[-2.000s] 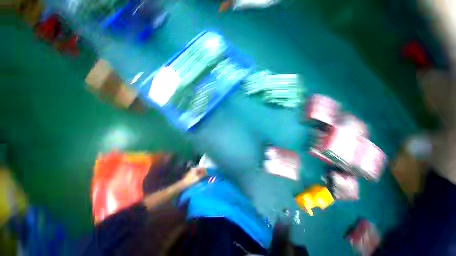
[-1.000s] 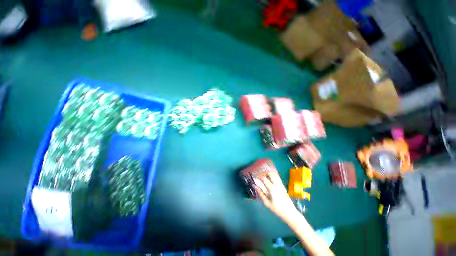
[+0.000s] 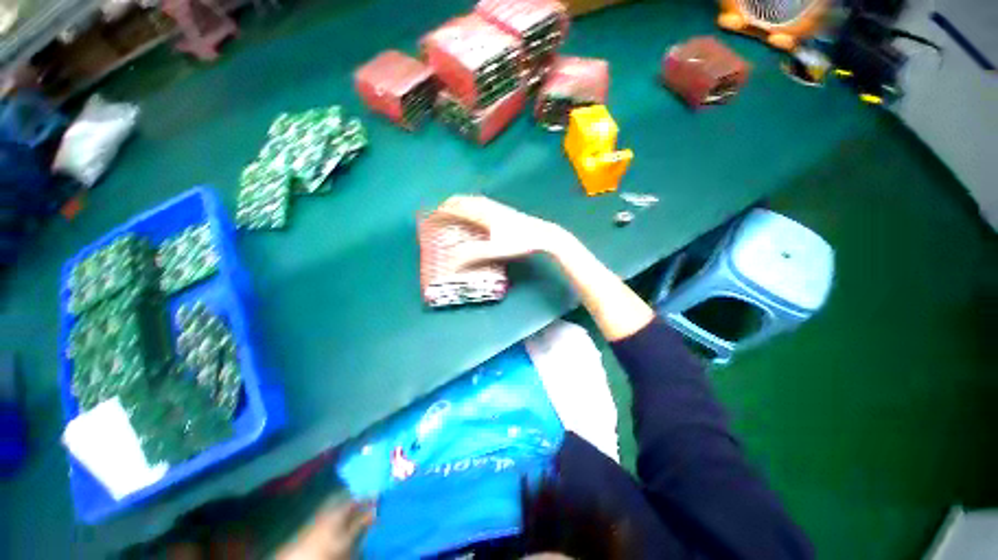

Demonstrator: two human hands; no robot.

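A pink-red wrapped bundle of boards (image 3: 462,289) sits on the green mat near the bench's front edge, its layered board edges facing me. My right hand (image 3: 498,232) reaches over it from the right, with fingers and thumb around its top and side. My left hand (image 3: 328,533) is low at the bottom edge, blurred and partly cut off, beside the blue apron (image 3: 465,438); what it holds, if anything, cannot be told.
Several wrapped bundles (image 3: 471,55) are grouped at the back. A yellow tape dispenser (image 3: 594,148) stands right of them, with small clear scraps. Loose green panels (image 3: 301,153) lie left. A blue tray (image 3: 257,383) holds panels and white paper. A light-blue stool (image 3: 782,257) stands right.
The camera view has turned and shifted, so the tray is lower left and the stool shows. My right hand remains on a bundle. My left hand now shows at the bottom.
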